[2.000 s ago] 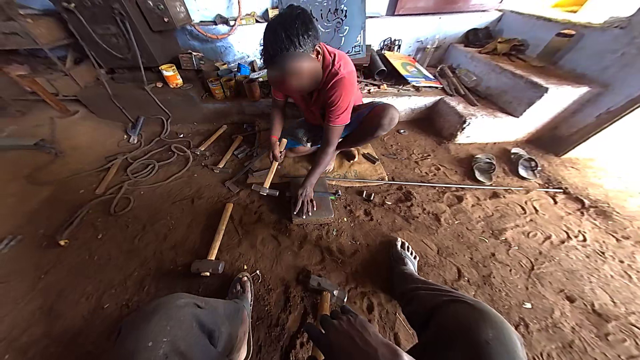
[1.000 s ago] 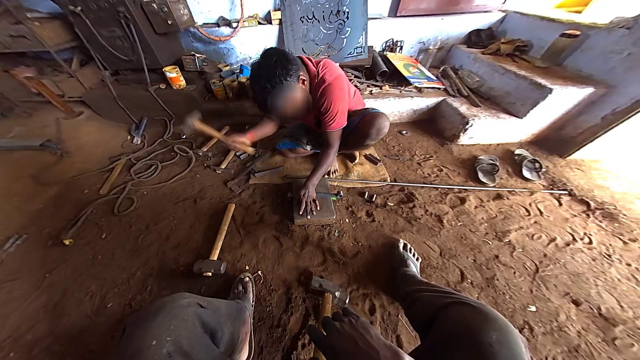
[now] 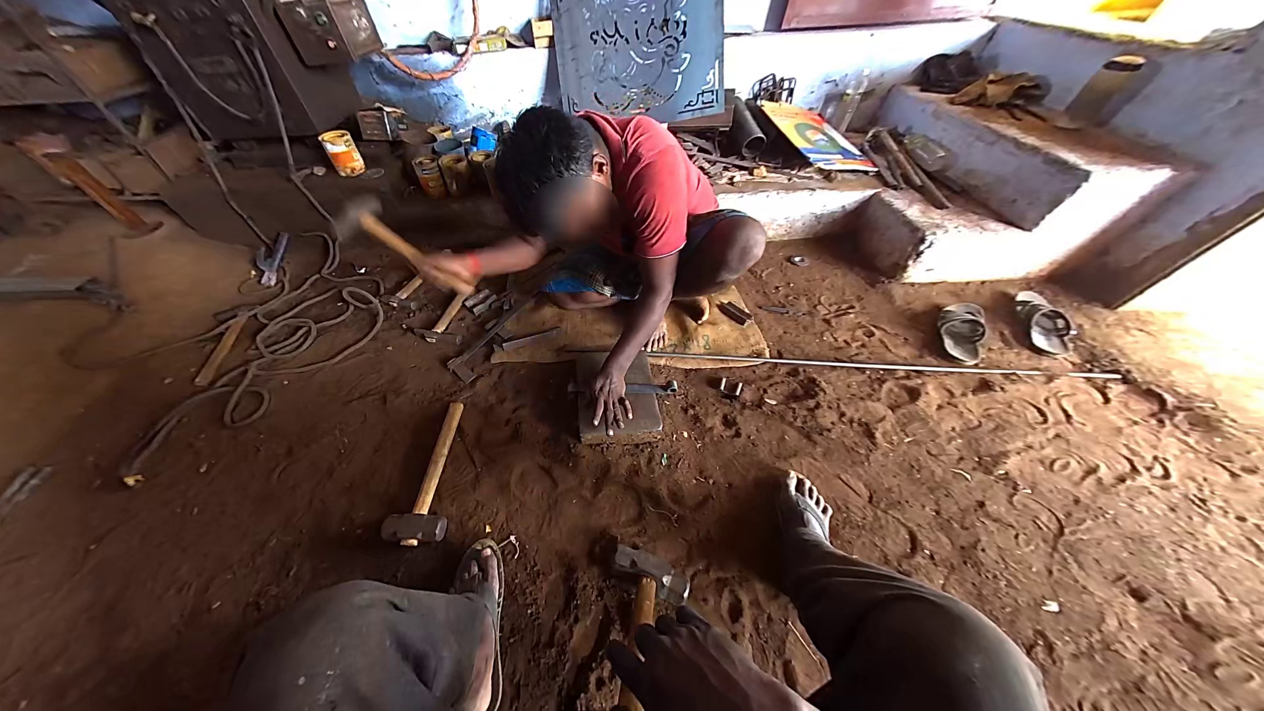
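Note:
My right hand (image 3: 696, 667) is closed round the wooden handle of a hammer (image 3: 647, 578), whose steel head rests on the dirt between my feet. My left hand is out of view. To the left of my left foot lies a sledgehammer (image 3: 415, 528) with a pale wooden handle. Opposite me a person in a red shirt (image 3: 657, 173) squats on a sack (image 3: 736, 341), a hammer (image 3: 390, 237) raised and blurred in one hand. The person's other hand lies on a flat metal block (image 3: 617, 425), over a small metal strip (image 3: 647, 388) with a curled end.
A long thin rod (image 3: 889, 366) lies across the dirt to the right, near a pair of sandals (image 3: 963, 333). Coiled rope or cable (image 3: 286, 336) and loose hammers lie at the left. Cans (image 3: 341, 153) stand by the back wall. Concrete steps (image 3: 987, 237) rise at the right.
The other person's hammer was low beside the block two seconds ago; it is now up at the left. That person has leaned forward. My right hand has stayed on its hammer.

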